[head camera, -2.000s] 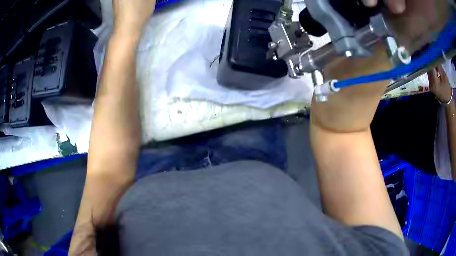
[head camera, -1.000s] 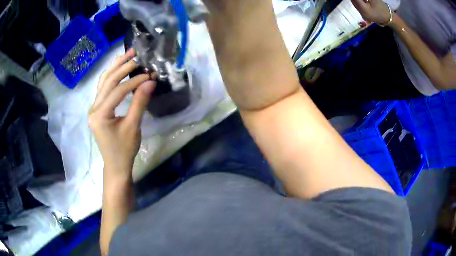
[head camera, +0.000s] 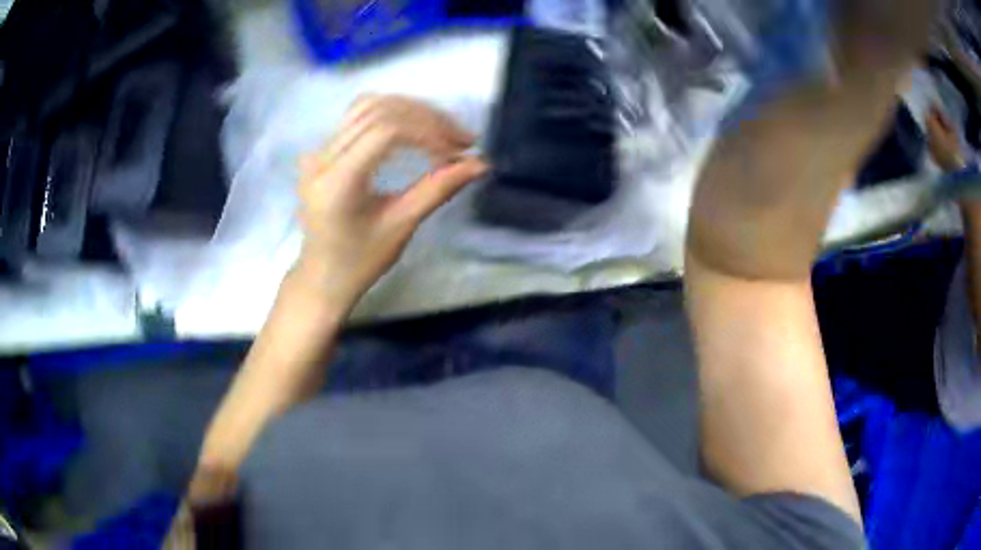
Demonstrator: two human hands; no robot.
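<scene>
A black housing (head camera: 554,129) lies on crumpled white wrap (head camera: 420,242) in front of me, its slotted face up. My left hand (head camera: 377,199) is just left of the housing, thumb and forefinger tips close together at its edge; blur hides whether they pinch anything small. My right arm reaches up at the right, and my right hand (head camera: 877,38) is blurred and cut by the top edge. The blurred silvery power screwdriver (head camera: 672,70) is right of the housing, near my right hand; my grip on it cannot be made out.
A blue screw bin (head camera: 371,19) is behind the housing at the top. More dark housings (head camera: 134,140) stand at the left end of the bench. Another person's arm (head camera: 952,150) shows at the right edge. Blue crates (head camera: 914,467) are below the bench at lower right.
The view has turned since one second ago. The screwdriver has gone from above the housing to its right, uncovering the slotted face. My left hand's fingertips have drawn together at the housing's left edge.
</scene>
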